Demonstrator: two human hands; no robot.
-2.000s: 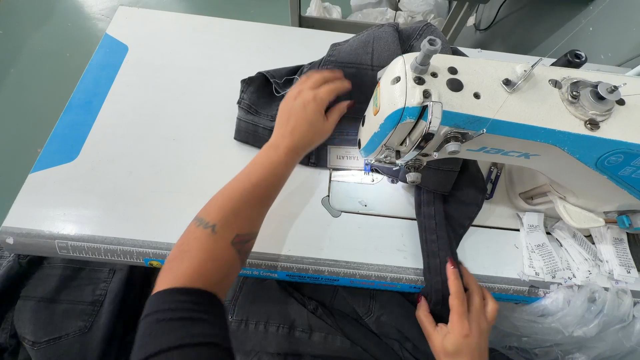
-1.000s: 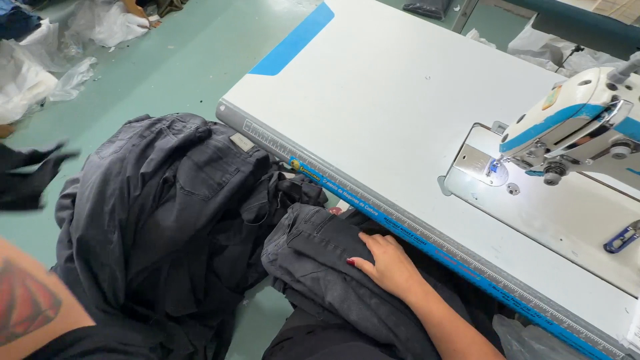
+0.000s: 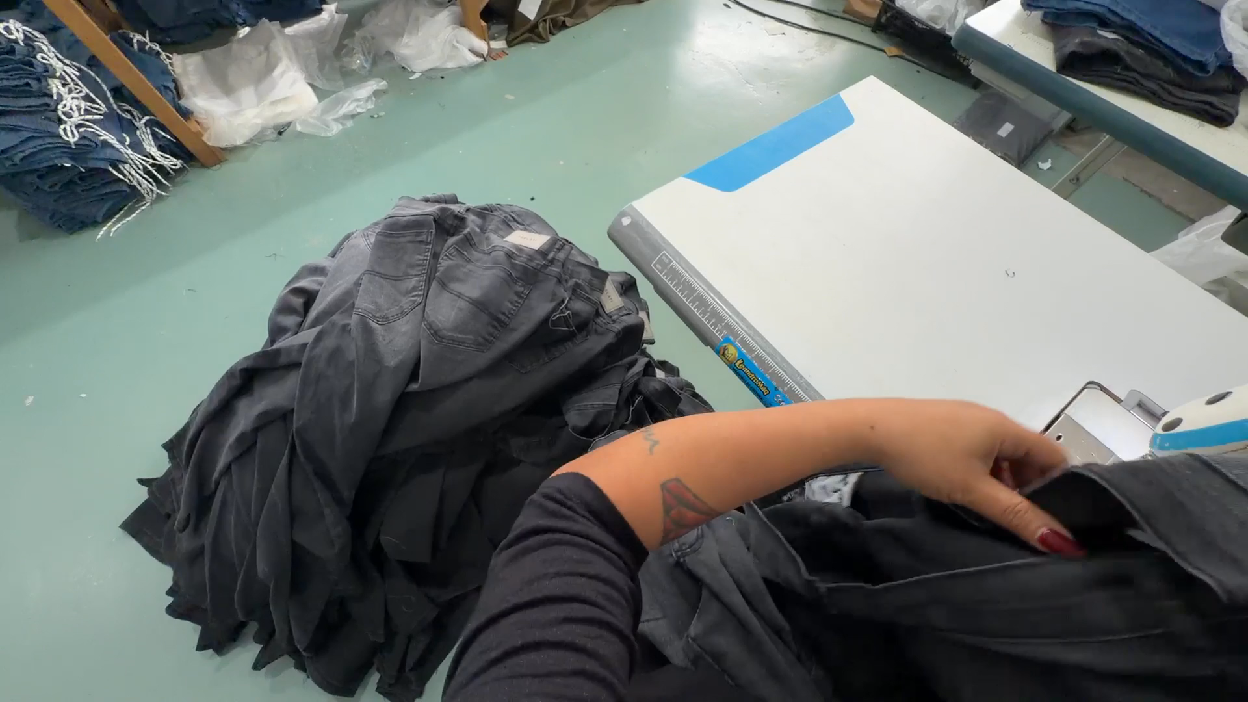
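Note:
My left hand [image 3: 1004, 478] reaches across to the right with thumb and fingers on a fold of dark grey denim trousers [image 3: 926, 595], which lie over my lap at the table's front edge. My right hand is out of view. Just past my fingers, the metal needle plate [image 3: 1087, 424] and part of the white and blue sewing machine [image 3: 1204, 424] show at the right. Left of my arm, a large pile of dark grey jeans [image 3: 390, 390] bears pale waistband labels.
The white sewing table [image 3: 926, 244] has a ruler strip [image 3: 717, 312] along its front edge. Blue denim stacks [image 3: 73, 127] and plastic bags [image 3: 253, 83] lie at the upper left. Folded jeans [image 3: 1150, 58] rest on another table at the upper right. Cables [image 3: 848, 34] cross the floor.
The view has swung left. The trousers under the machine two seconds ago were gone from it one second ago. My left arm, at the left edge one second ago, now reaches right onto denim.

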